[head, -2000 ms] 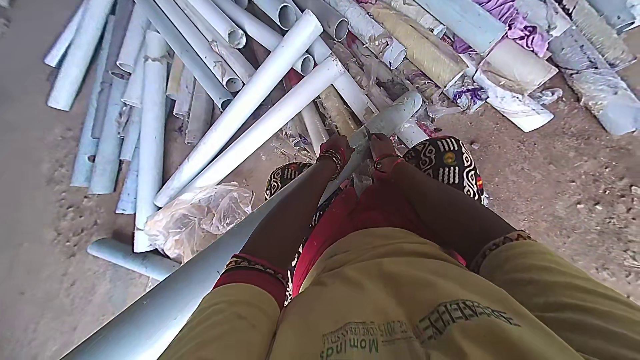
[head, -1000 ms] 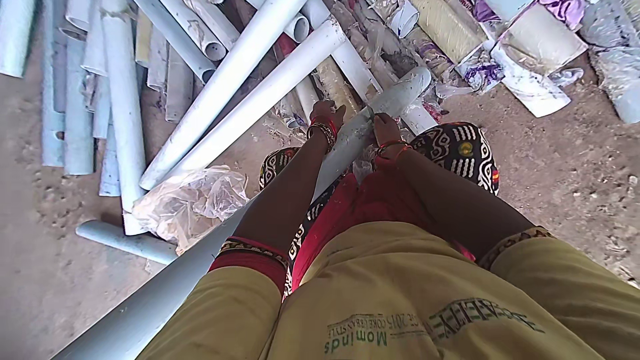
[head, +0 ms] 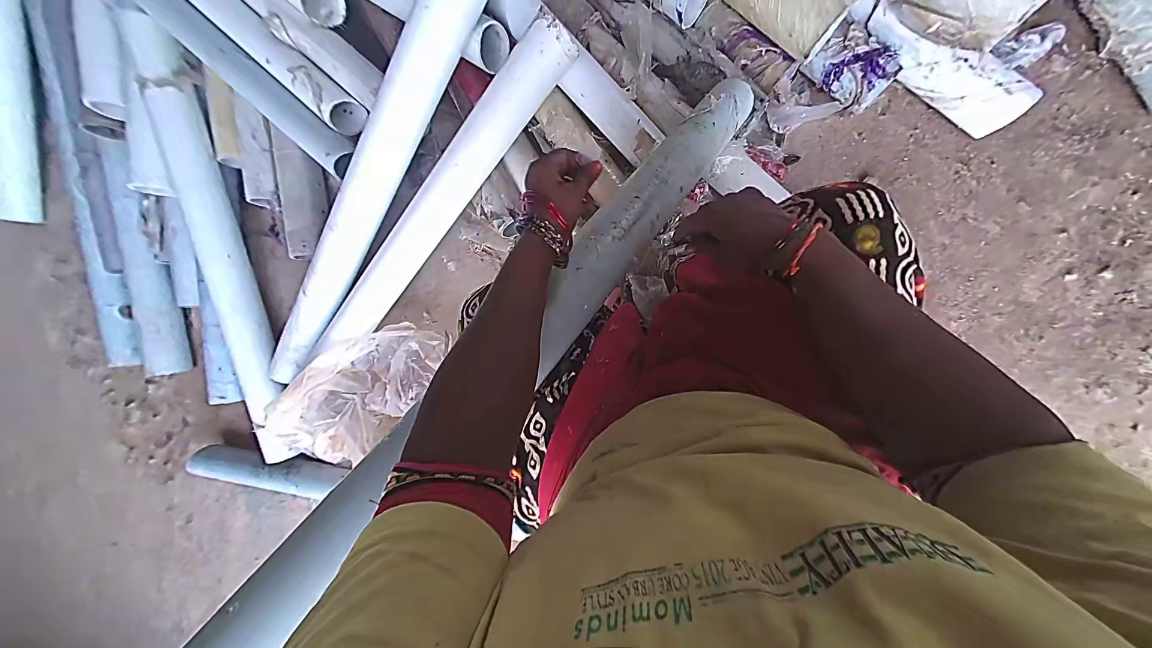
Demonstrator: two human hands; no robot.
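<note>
A long grey plastic pipe (head: pixel 621 216) lies diagonally under my left forearm, its far end rising between my hands. Beside the pipe's left edge is my left hand (head: pixel 563 180), fingers curled, with thumb and fingertips close together; whether it pinches something small is unclear. My right hand (head: pixel 736 230), bent and dark in shadow, is at the pipe's right side above my red garment. Crumpled clear plastic (head: pixel 650 292) is near its fingers, and its grip is hidden.
Many white and grey pipes (head: pixel 387 189) lie piled ahead and to the left. A crumpled plastic bag (head: pixel 360 391) rests against their lower ends. A short grey pipe (head: pixel 265 470) lies on the dirt floor. Plastic-wrapped rolls (head: pixel 792 36) are at the top right.
My left hand, earlier resting on the pipe, has come off to its left side with the fingers curled. My right hand has moved back from the pipe toward my lap.
</note>
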